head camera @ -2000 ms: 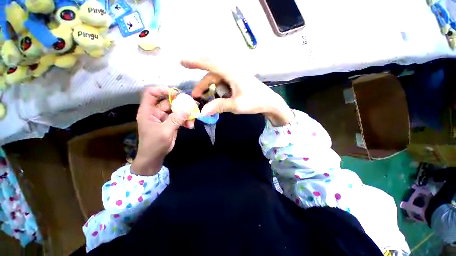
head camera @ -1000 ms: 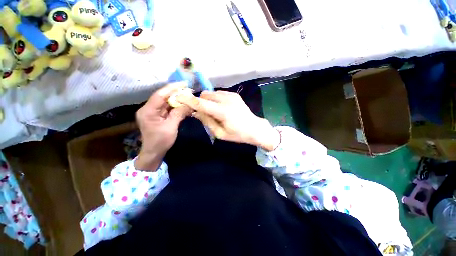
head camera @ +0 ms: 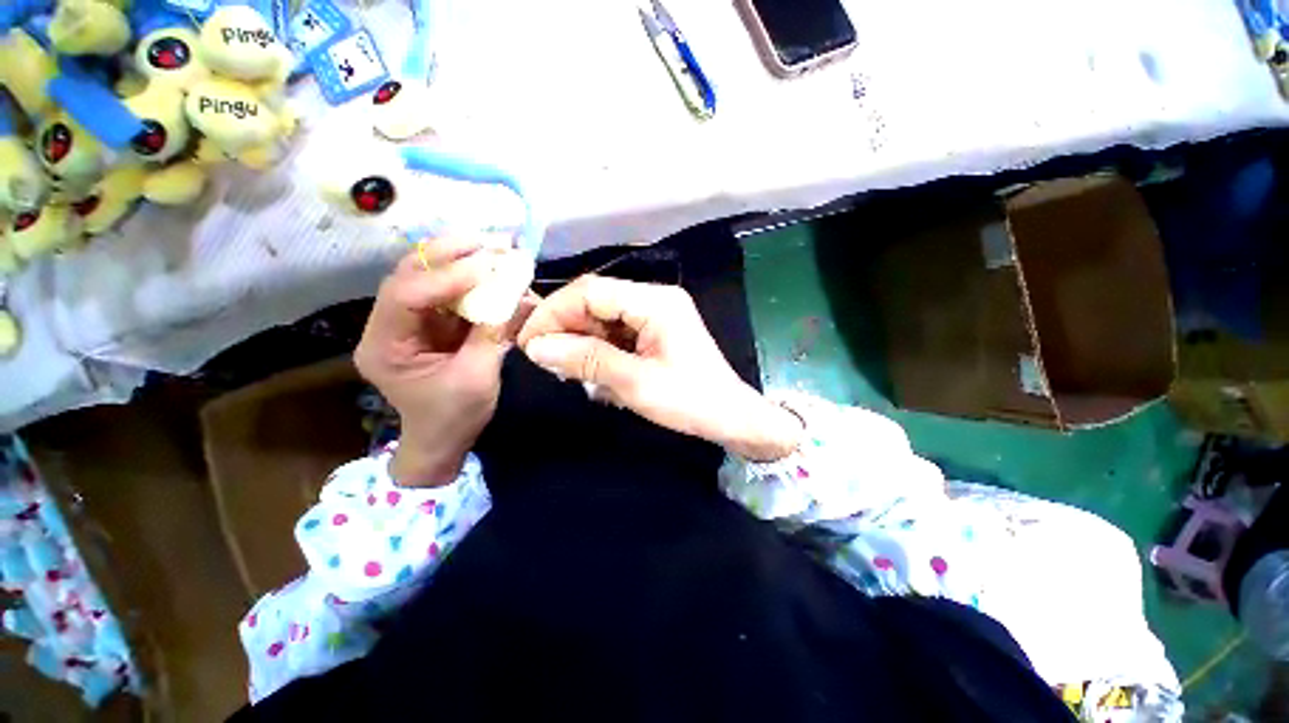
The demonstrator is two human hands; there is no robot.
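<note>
My left hand point(head camera: 431, 332) holds a pale yellow plush ball end point(head camera: 496, 287) between thumb and fingers at the table edge. A light blue plush band point(head camera: 488, 172) curves up from it onto the cloth. The band's other yellow end point(head camera: 371, 196), with a dark red-centred eye, lies on the table to the left. My right hand point(head camera: 608, 346) is just right of the ball, its thumb and forefinger pinched together close to it. A needle or thread at the fingertips is too small to make out.
A pile of blue and yellow plush pieces point(head camera: 156, 106) lies at the left, with blue square tags point(head camera: 346, 65) beside it. Thread snips point(head camera: 680, 64) and a smartphone point(head camera: 799, 31) lie at the back. An open cardboard box point(head camera: 1089, 304) is under the table at right.
The band has swung left, and its eyed end now rests on the cloth. My left hand has shifted slightly left. My right hand has drawn back from the ball with fingers curled in.
</note>
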